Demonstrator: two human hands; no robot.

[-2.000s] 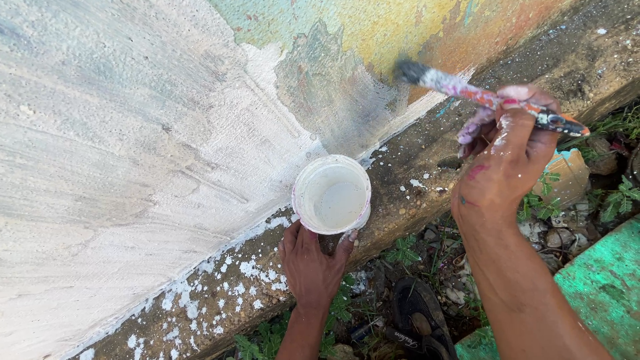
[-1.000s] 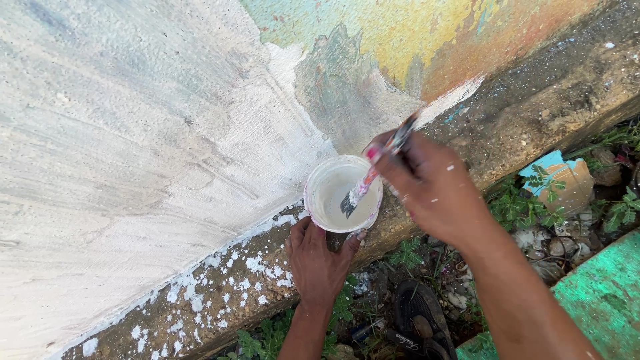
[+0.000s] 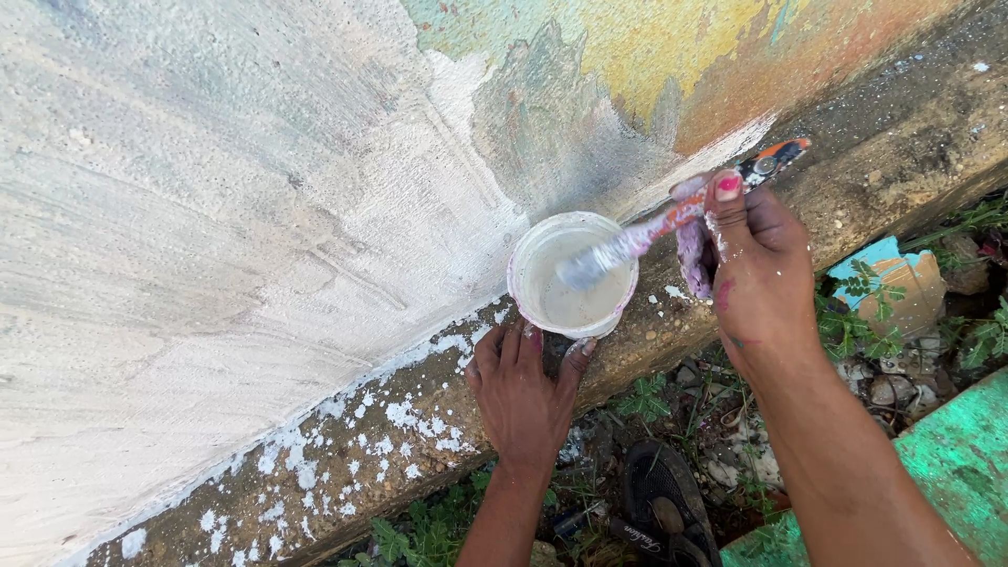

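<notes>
A white plastic tub (image 3: 531, 295) with whitish liquid low inside stands on the concrete ledge against the wall. My left hand (image 3: 526, 386) has its fingers and thumb at the tub's near rim and side. In my right hand (image 3: 752, 244) is a paintbrush (image 3: 677, 214) with a paint-smeared orange and black handle; its blurred, pale bristles hang over the tub's opening. Paint marks both hands. White paint covers the wall (image 3: 236, 197) on the left, while blue-green, yellow and orange show at the upper right, with a thin greyish patch between them.
White spatters dot the ledge (image 3: 425, 417), which runs diagonally below the wall. Beneath it lie stones, green weeds (image 3: 429, 528), a dark sandal (image 3: 669, 492) and a blue and tan broken piece (image 3: 906, 287). A green painted slab (image 3: 957, 465) fills the lower right.
My right hand brought the brush from near the wall's coloured part down into the tub, then lifted the bristles somewhat. My left hand has stayed at the tub.
</notes>
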